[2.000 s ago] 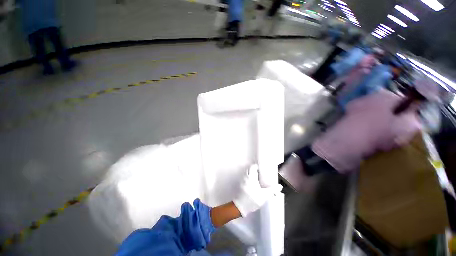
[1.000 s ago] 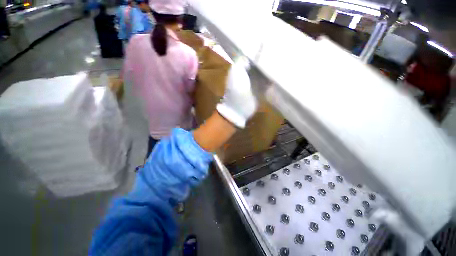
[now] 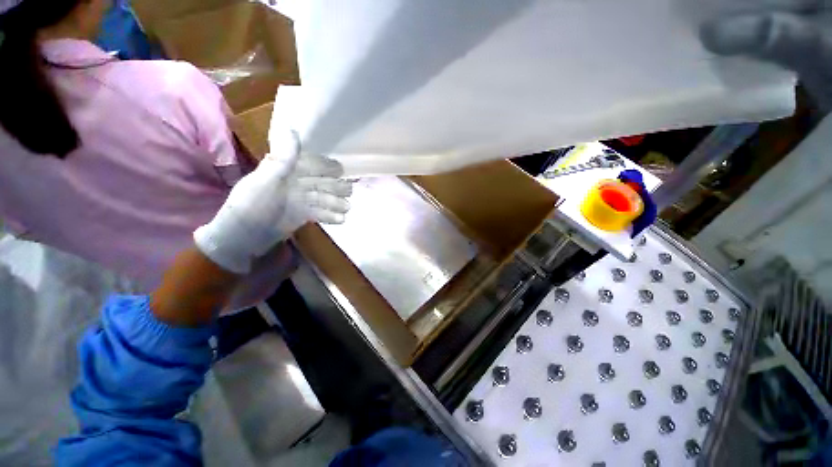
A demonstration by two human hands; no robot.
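Note:
A large white foam slab (image 3: 511,82) is held tilted above an open brown carton (image 3: 493,205). My left hand (image 3: 274,202), in a white glove, is at the slab's lower left corner, with the thumb up against it and the fingers extended below its edge. My right hand (image 3: 771,41), gloved and in shadow at the upper right, holds the slab's right end and is partly cut off by the picture edge. A flat shiny pale item (image 3: 397,242) lies inside the carton. The slab hides the carton's far part.
A ball transfer table (image 3: 570,410) is at the lower right. A yellow-orange tape roll (image 3: 611,204) and a blue ring (image 3: 650,202) are on a white side bench (image 3: 570,187). A person in pink (image 3: 128,155) stands close at the left, beside the carton. Another open carton (image 3: 214,46) is behind.
The slab has moved from beside the ball table to over the open carton, its underside tilted into view. My left hand has moved left and lower in view. My right hand now shows.

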